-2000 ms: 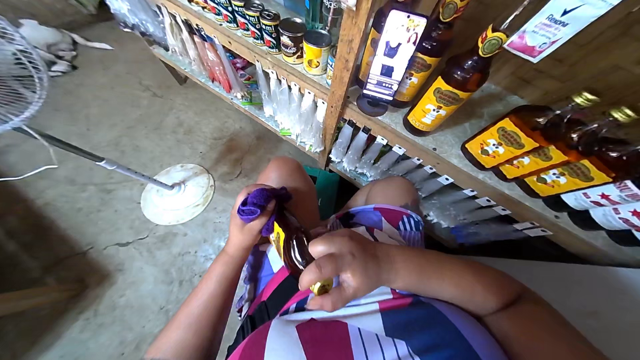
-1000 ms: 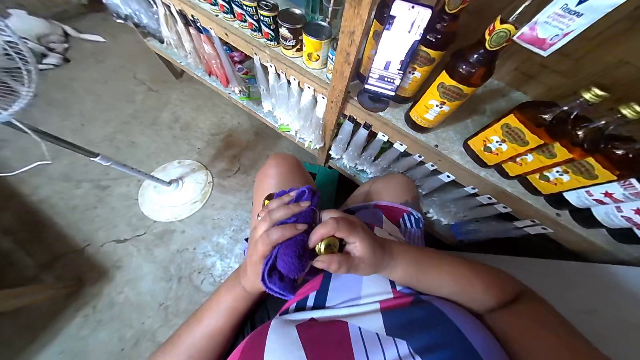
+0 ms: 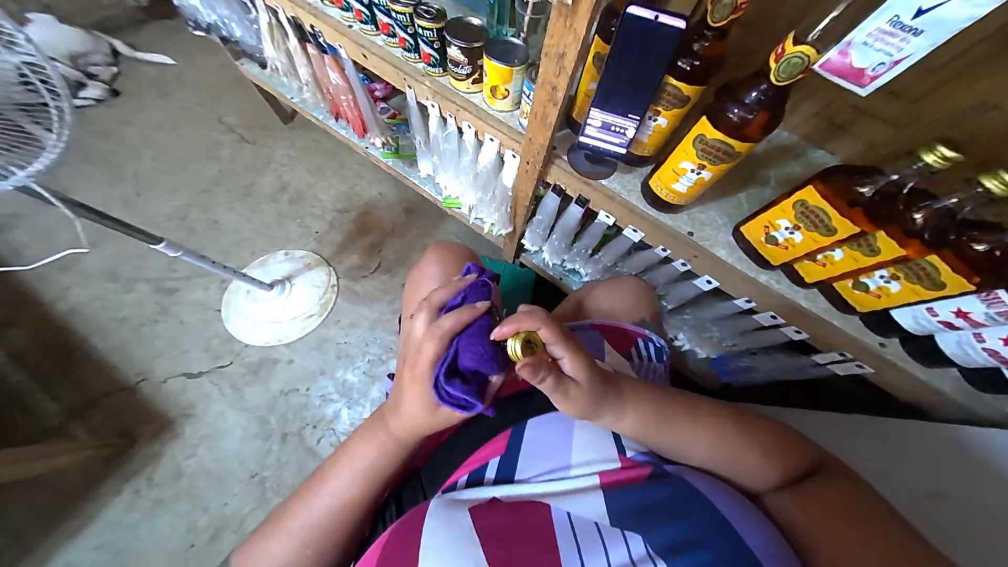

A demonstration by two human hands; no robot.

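Observation:
Above my lap, my left hand [image 3: 433, 350] holds a purple cloth [image 3: 471, 354] wrapped around a bottle, whose body is mostly hidden beneath the cloth and fingers. My right hand [image 3: 563, 362] grips the bottle's neck end between thumb and fingers, just right of the cloth. The gold bottle cap [image 3: 524, 346] shows there, facing up toward me. Both hands are close together, with the cloth nearly touching the right fingertips.
A wooden shelf [image 3: 543, 118] ahead holds cans [image 3: 466, 55], upright brown bottles [image 3: 701, 150], flat bottles [image 3: 811, 220] and a lit phone [image 3: 636, 79] on a stand. Plastic packets [image 3: 622, 252] hang along its edges. A fan base [image 3: 279, 298] stands left; a dog [image 3: 67, 55] lies farther back.
Two seconds ago the cloth was bunched at the bottle's far end with its yellow label showing. Now the cloth covers the body, and the cap end points up toward me.

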